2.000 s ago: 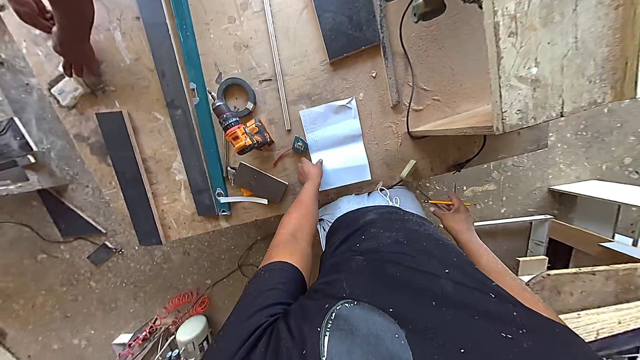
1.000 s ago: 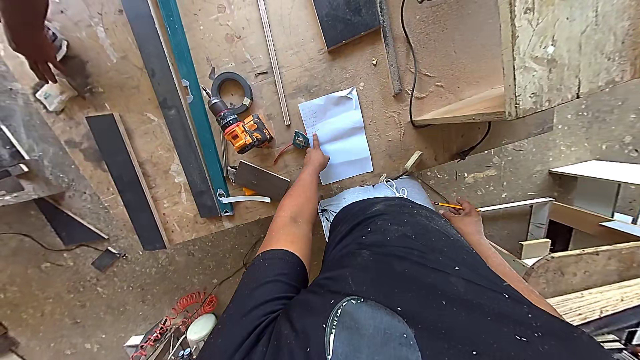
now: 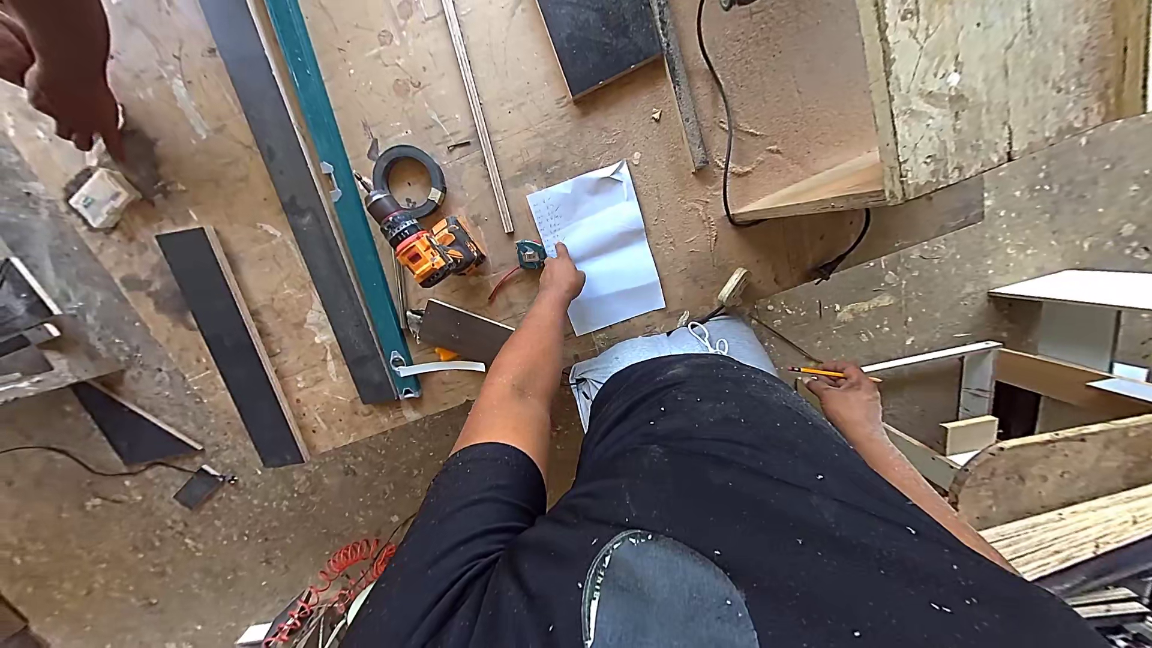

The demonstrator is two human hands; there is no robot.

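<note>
My left hand [image 3: 562,274] rests on the left edge of a creased white sheet of paper [image 3: 614,261], one finger pointing at the handwriting on it. Beside that finger lies a small teal tape measure [image 3: 530,255]. My right hand [image 3: 844,396] is off the bench's edge, holding a yellow pencil [image 3: 821,372] between thumb and fingers. Left of the paper are an orange and black cordless drill [image 3: 423,243], a roll of black edge banding [image 3: 378,171] and a dark board offcut [image 3: 463,331].
A long dark board [image 3: 292,193] and a teal metal straightedge [image 3: 337,193] lie across the wooden bench [image 3: 360,54]. Another person's hand [image 3: 76,99] touches a whitish block [image 3: 103,198] at the upper left. A power cable [image 3: 717,108] runs near a wooden box structure [image 3: 981,90] at the right.
My left hand has moved from the paper's lower left edge up toward the writing since two seconds ago. The other person's hand has shifted over the whitish block.
</note>
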